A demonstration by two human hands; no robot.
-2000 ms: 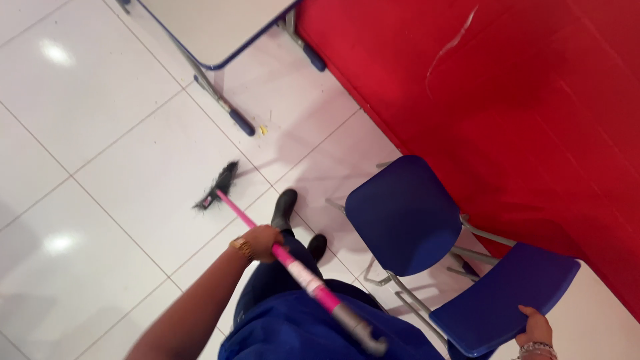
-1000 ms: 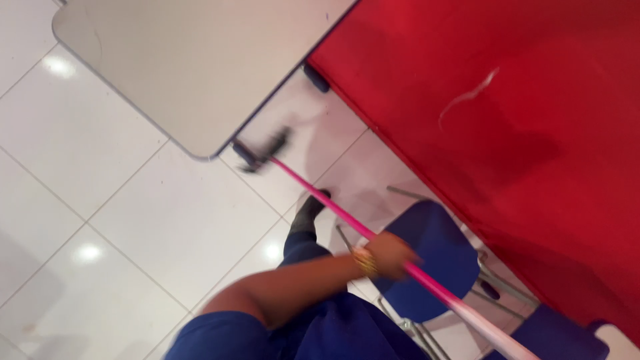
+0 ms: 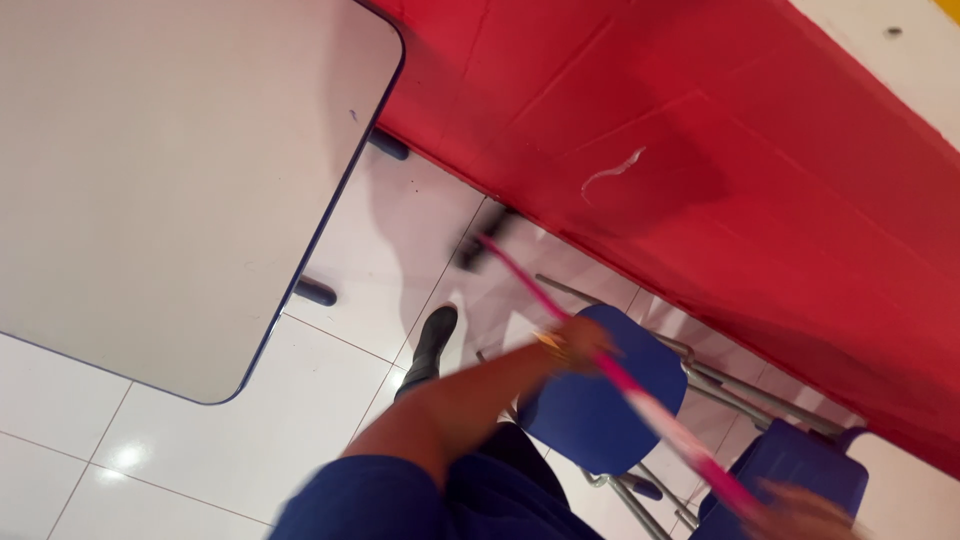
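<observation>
My left hand [image 3: 585,345] is closed around the middle of a pink broom handle [image 3: 525,281], above a blue chair seat [image 3: 611,405]. At the handle's upper end, my right hand [image 3: 802,510] is blurred at the bottom right; its fingers lie at the pole, near the blue chair backrest [image 3: 817,465]. The broom's dark bristle head [image 3: 484,238] rests on the white tiled floor close to the foot of the red wall, blurred. A black boot [image 3: 436,330] stands just below the broom head.
A pale table with a dark blue edge [image 3: 187,195] fills the upper left, its capped feet [image 3: 315,291] showing beneath. The red wall [image 3: 675,187] runs diagonally along the right. Grey metal chair legs [image 3: 637,510] spread over the floor, and another pale surface [image 3: 900,480] is at the lower right.
The broom head has moved from open floor, past the table's foot, to beside the red wall. My right hand, on the chair back two seconds ago, is now at the handle. The view has shifted.
</observation>
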